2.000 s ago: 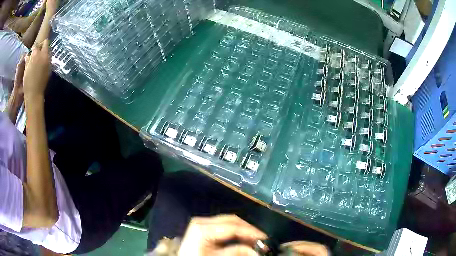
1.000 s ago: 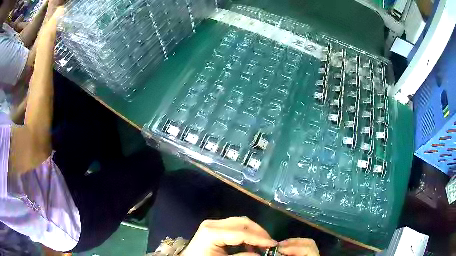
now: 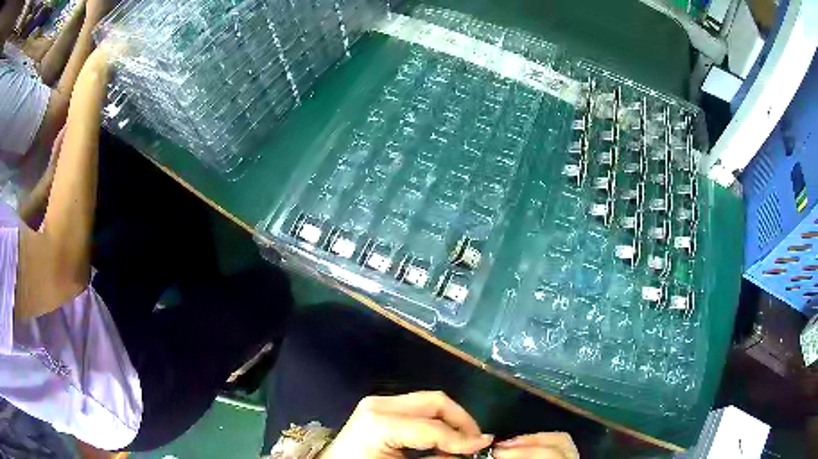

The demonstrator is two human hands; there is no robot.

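My left hand point(image 3: 408, 428) is at the bottom edge, partly cut off, its fingertips closed on a small electronic module point(image 3: 484, 453). My right hand point(image 3: 538, 446) meets it from the right, its fingertips on the same module, mostly cut off by the edge. The module is largely hidden by the fingers. Beyond, the left-hand blister tray point(image 3: 386, 170) holds several silver-white modules along its near edge and one behind them. The right-hand blister tray point(image 3: 574, 314) holds many modules in columns in its far and right part.
Stacked clear blister trays point(image 3: 224, 81) stand at the far left. A pale strip point(image 3: 484, 58) crosses the trays' far end. A blue plastic basket point(image 3: 780, 206) is at the right, beside a white post point(image 3: 762, 99). A white box point(image 3: 731, 437) is near right. A person's arm point(image 3: 76, 188) is at left.
My hands have come together at the bottom edge, and the module shows less between the fingertips. The neighbouring person's arm at left has shifted. The trays look unchanged.
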